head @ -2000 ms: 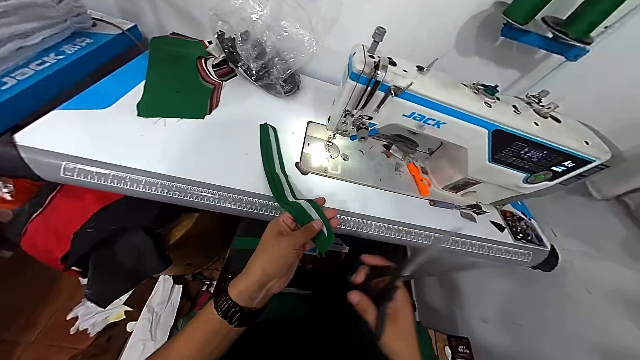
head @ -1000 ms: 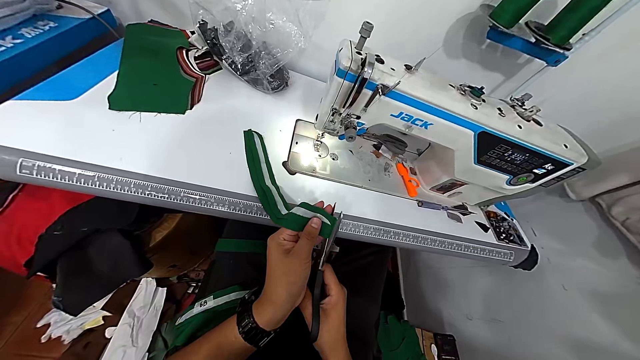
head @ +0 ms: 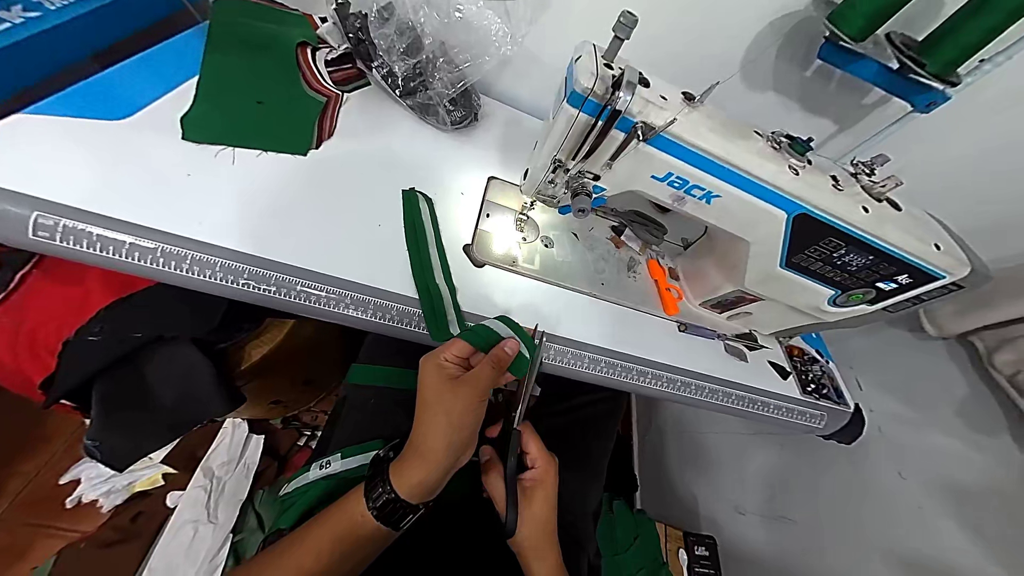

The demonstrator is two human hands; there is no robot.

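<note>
My left hand (head: 460, 396) pinches the near end of a green fabric strip with a white stripe (head: 436, 272). The strip folds over at the table edge, and its far part lies on the white tabletop. My right hand (head: 524, 480) holds black-handled scissors (head: 520, 424), blades pointing away from me and upright beside the strip's end. Whether the blades touch the fabric I cannot tell. Beyond the hands stands a white and blue Jack sewing machine (head: 680, 176), its lamp lighting the needle plate (head: 524, 228).
Green cut fabric pieces (head: 252, 80) and a clear plastic bag (head: 440, 48) lie at the back left. An orange tool (head: 664, 286) rests on the machine bed. A ruler tape (head: 240, 276) runs along the front edge. Black cloth (head: 152, 376) is heaped below left; green thread cones (head: 968, 36) stand upper right.
The scissors, held apart to the right of the strip two seconds ago, have come to its end beside my left hand. Since one second ago, the strip's near part has folded more sharply.
</note>
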